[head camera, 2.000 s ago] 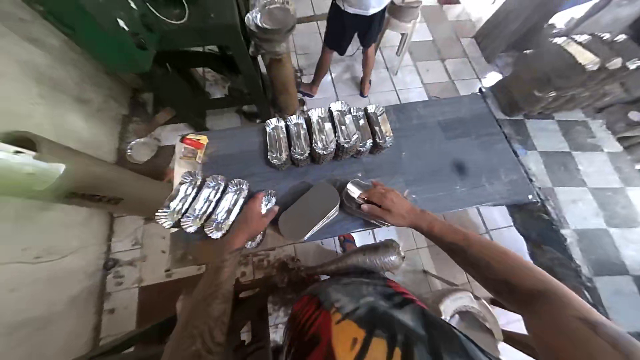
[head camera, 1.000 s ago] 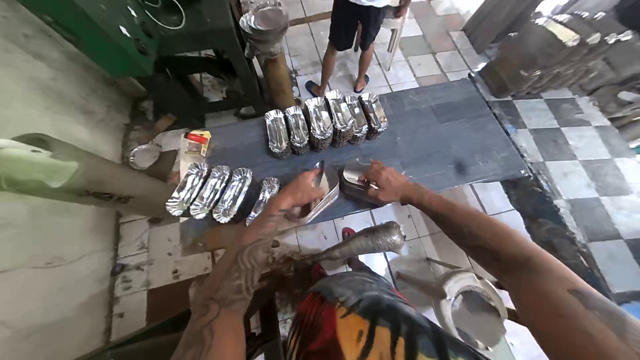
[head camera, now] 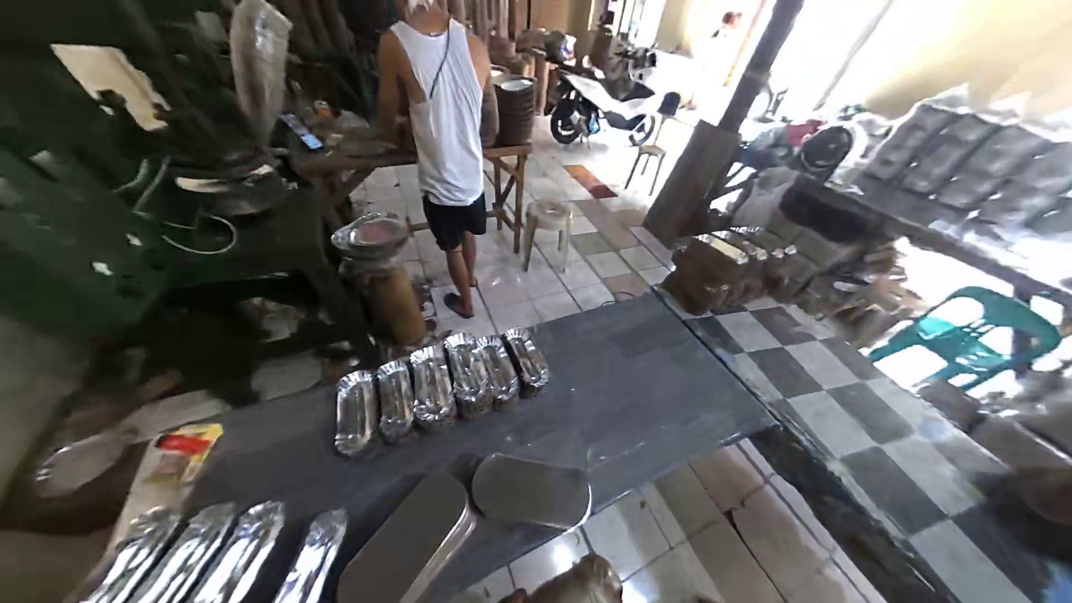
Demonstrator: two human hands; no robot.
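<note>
Neither of my hands shows in the head view. On the dark grey tabletop [head camera: 620, 402] stands a row of several stacks of crimped foil trays [head camera: 431, 389]. More foil trays [head camera: 239, 557] lie at the lower left, cut off by the frame's bottom edge. Right of them is a stack of grey, rounded-end flat pieces [head camera: 410, 540], and a second grey rounded piece [head camera: 532, 490] touches or nearly touches its upper right end. A packet in red and yellow [head camera: 188, 444] rests on the table's left end.
A person in a white tank top [head camera: 444, 109] stands beyond the table, back turned, at a wooden bench [head camera: 507, 155]. A plastic stool [head camera: 548, 218] is nearby. A checkered tiled surface [head camera: 837, 402] adjoins on the right. A brownish object [head camera: 582, 582] shows at the bottom edge.
Both hands, earlier at the grey pieces and foil trays, have left the view. The view has tilted up, showing more of the room. The person beyond now shows from behind.
</note>
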